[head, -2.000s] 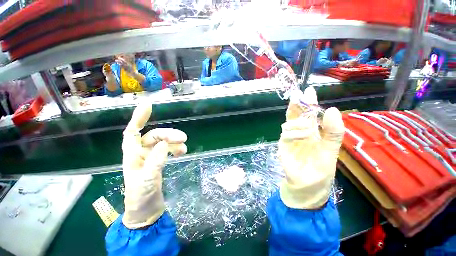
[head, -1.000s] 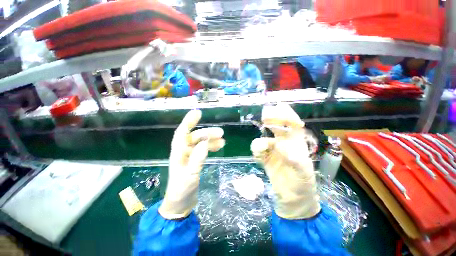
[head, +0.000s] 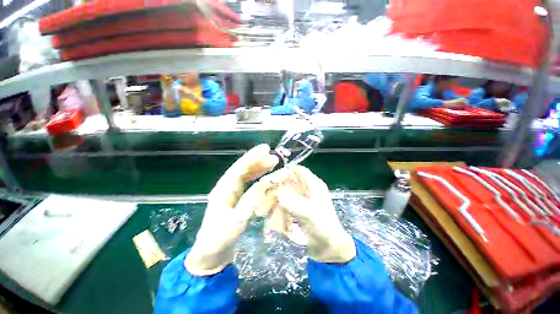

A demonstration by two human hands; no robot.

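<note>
My left hand (head: 236, 205), in a cream glove, and my right hand (head: 304, 208), gloved too, meet in front of me above the bench. Their fingers are closed together on a clear looped lead (head: 301, 144), which stands up above the fingertips. A small dark fitting (head: 281, 159) shows at its lower end beside my left fingertips. The exact grip is hidden by the gloves. Crinkled clear film (head: 393, 245) lies on the green bench below and to the right of my hands.
White foam pad (head: 58, 245) at left, with a small part on it. Pale card (head: 149, 248) and small dark parts (head: 174, 221) beside it. Bottle (head: 398, 195) at right, near a red tray (head: 491, 245) of white bent arms (head: 457, 202) over cardboard. Metal shelf (head: 258, 63) ahead; people sit beyond.
My hands were apart and have come together on the clear lead. The lead, earlier stretched up from my right hand, now rises above both hands.
</note>
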